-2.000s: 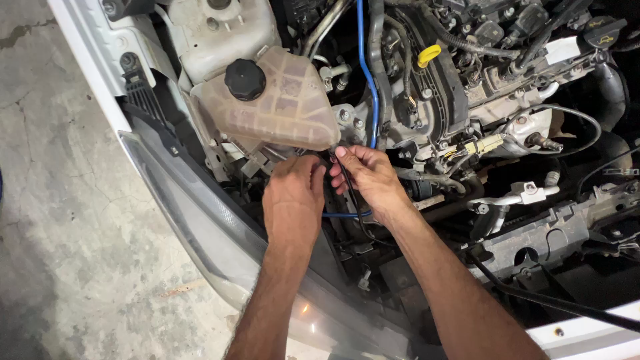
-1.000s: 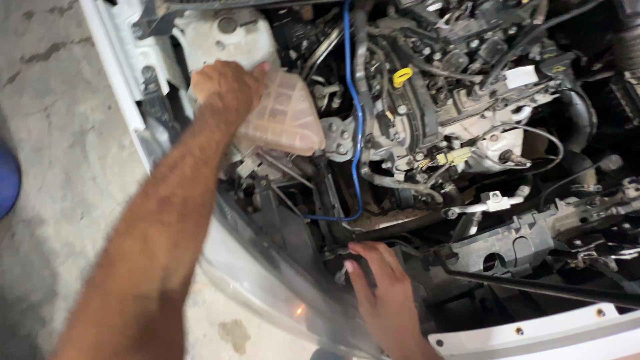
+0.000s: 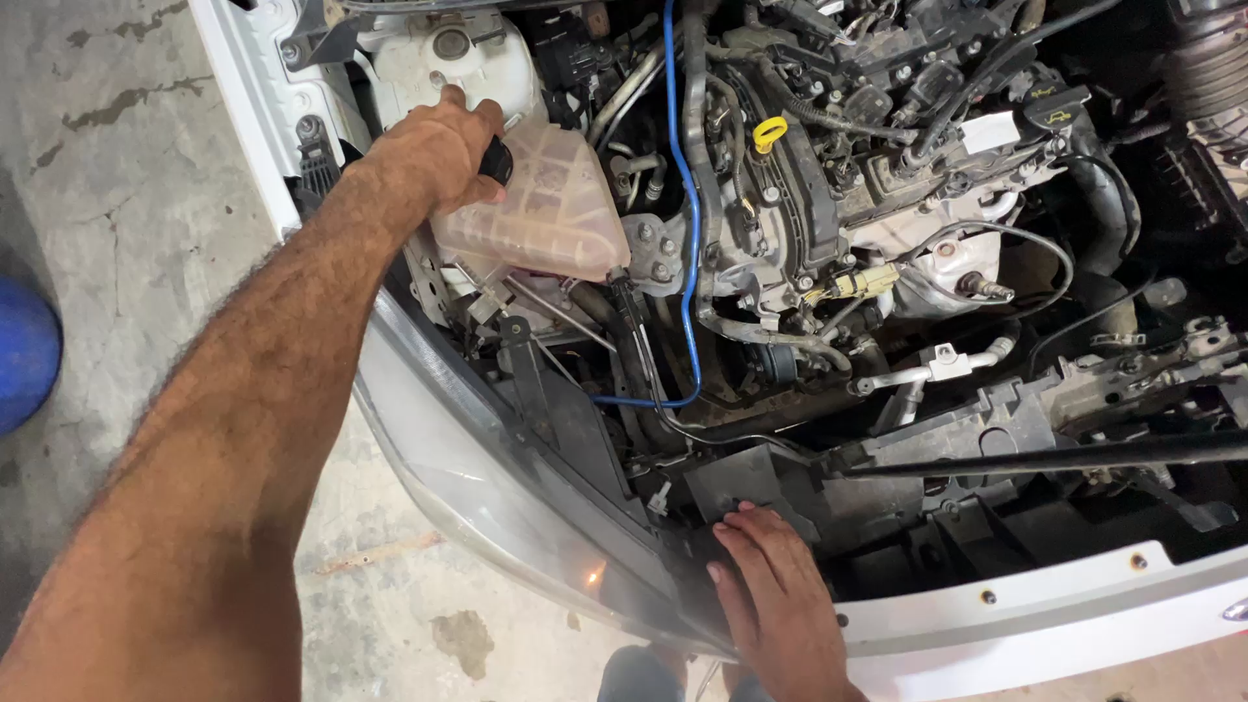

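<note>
My left hand (image 3: pixel 439 151) is closed around the black cap (image 3: pixel 497 161) of the translucent coolant expansion tank (image 3: pixel 556 214), at the upper left of the engine bay. Its fingers hide part of the cap. A black hose (image 3: pixel 634 317) runs down from the tank's lower corner. Lower in the view, my right hand (image 3: pixel 775 590) rests by the inner edge of the headlight (image 3: pixel 546 526), fingers spread, with nothing seen in it. The blue hose (image 3: pixel 694 244) curves down to the right of the tank.
The engine (image 3: pixel 780 195) with a yellow dipstick handle (image 3: pixel 769 135) lies right of the tank. A white-capped reservoir body (image 3: pixel 458 58) stands above it. A black rod (image 3: pixel 1053 456) crosses the lower right over the white front panel (image 3: pixel 1053 604). A blue round object (image 3: pixel 24 356) is at far left.
Both hands were together at the tank's lower corner two seconds ago. The left hand has moved up onto the tank's cap, and the right hand has moved down beside the headlight.
</note>
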